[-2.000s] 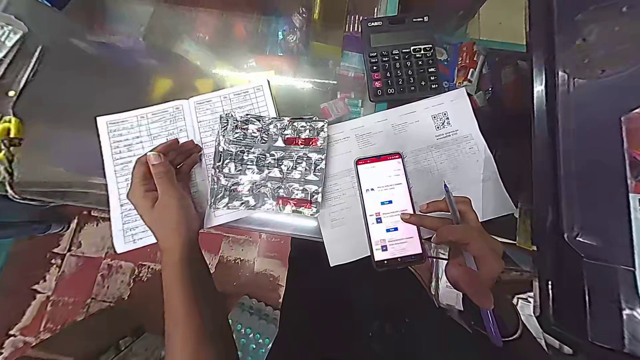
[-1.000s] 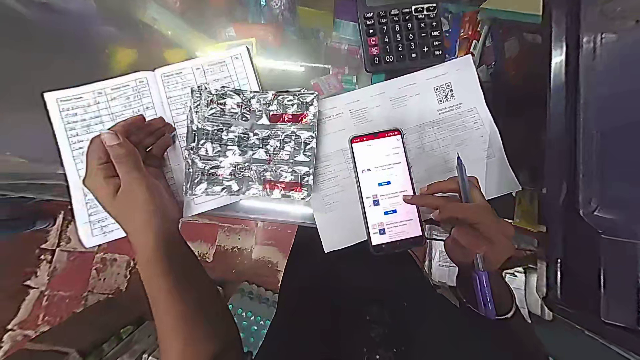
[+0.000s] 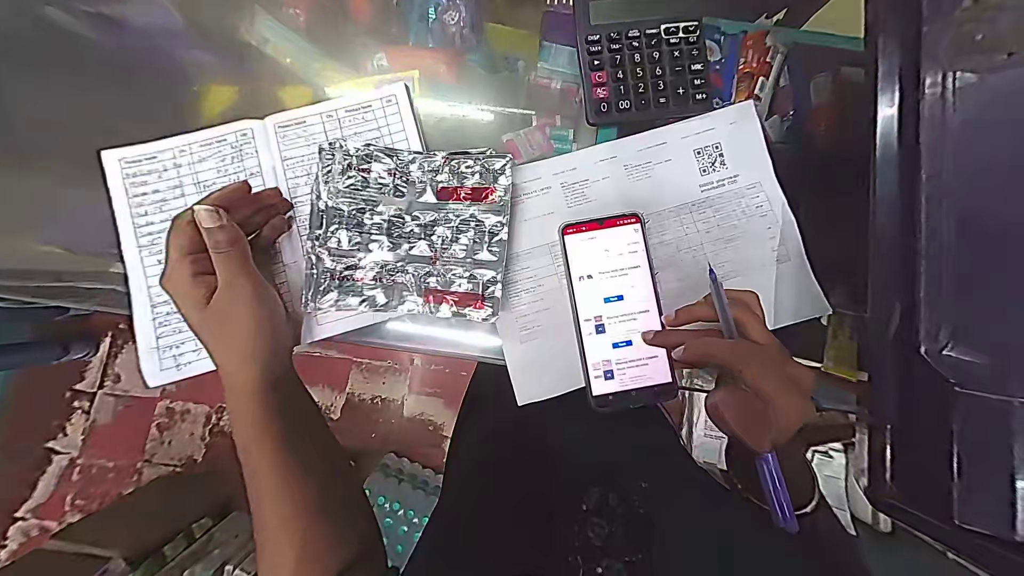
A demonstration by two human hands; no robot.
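Note:
My left hand (image 3: pixel 232 264) is raised with curled fingers over an open notebook (image 3: pixel 196 172) of handwritten tables; nothing shows in its grasp. To its right, silver foil blister strips (image 3: pixel 408 232) with red patches lie partly on the notebook. A smartphone (image 3: pixel 612 312) with a lit screen rests on printed paper sheets (image 3: pixel 664 184). My right hand (image 3: pixel 736 360) holds a purple-capped ballpoint pen (image 3: pixel 722 302) between its fingers, tip pointing up and away, while a fingertip meets the phone's right edge near the screen. Whether it touches the glass, I cannot tell.
A black desk calculator (image 3: pixel 646 68) lies on the glass counter (image 3: pixel 280 56) beyond the papers. Colourful packets (image 3: pixel 748 64) are beside it. Below the counter edge are red-and-white floor tiles (image 3: pixel 392 400) and a blister pack with green pills (image 3: pixel 404 504). A dark panel (image 3: pixel 944 240) stands at the right.
The view has shifted a little. The phone screen's content has scrolled slightly. Both hands keep about the same places beside the notebook and phone, and the pen stays in my right hand.

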